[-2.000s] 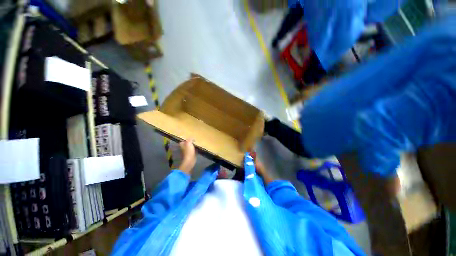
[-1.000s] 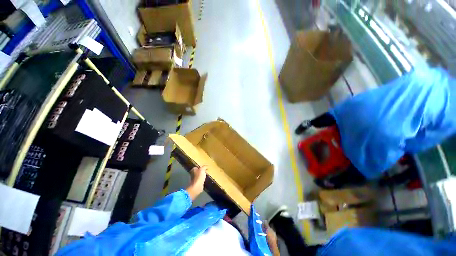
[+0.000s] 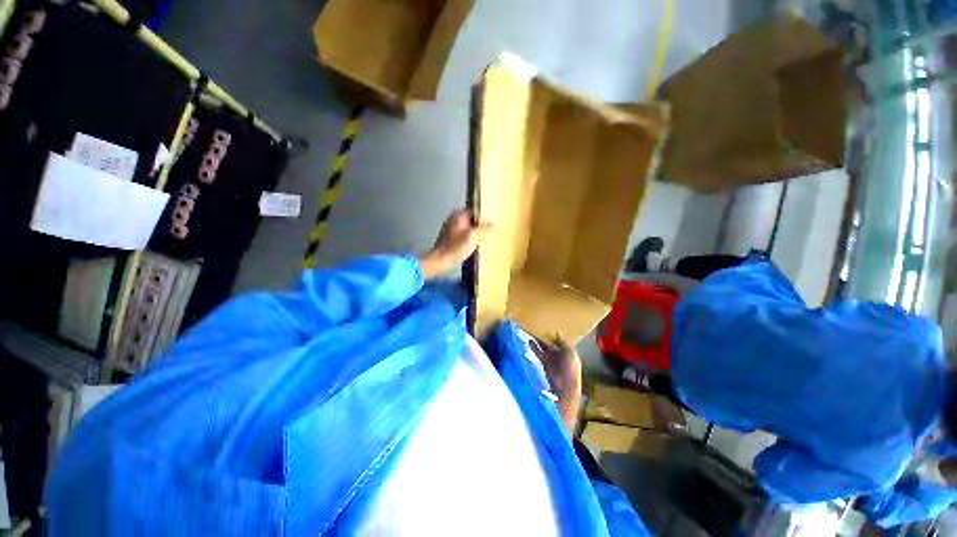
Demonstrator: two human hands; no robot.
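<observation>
An open, empty-looking cardboard carton is held tilted in front of my body, its opening facing up towards me. My left hand grips its left side, with the fingers at the edge and a dark layer along that side. My right hand is at the carton's lower edge, close to my body. The right fingers are partly hidden by my sleeve and blurred.
Black trays with papers stand on a rack at the left. An open carton lies on the floor ahead. A large carton stands at the upper right. A person in blue is by a red stool at the right.
The held carton has turned more upright in view and moved up and right. My body and view have turned, and the large carton at the right now appears nearer the held one.
</observation>
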